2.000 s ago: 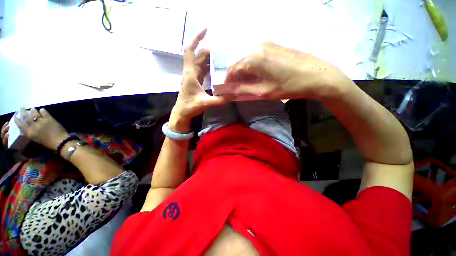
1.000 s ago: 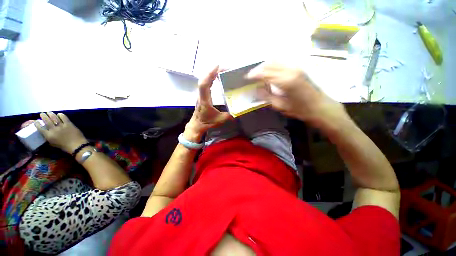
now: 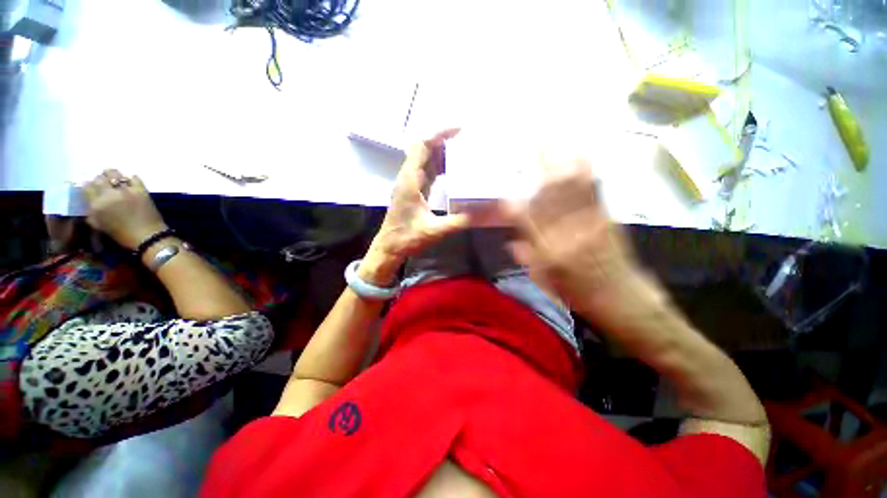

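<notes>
A small white box (image 3: 477,185) is at the table's front edge, its outline largely washed out against the white table. My left hand (image 3: 416,212) holds its left side, thumb in front and fingers behind. My right hand (image 3: 569,229) is blurred at the box's right side; whether it grips anything cannot be told. The inside of the box does not show. Another white box (image 3: 377,146) lies on the table just behind my left hand.
A black cable bundle (image 3: 297,14) lies at the far side. Yellow card pieces (image 3: 678,89), a grey knife (image 3: 744,141), scraps and a yellow knife (image 3: 848,128) lie right. A seated person's hand (image 3: 121,206) holds a white box left.
The held box showed its grey and yellow inside a second ago; now that is out of sight. My right hand has moved slightly down. The neighbour's box is now at the table edge.
</notes>
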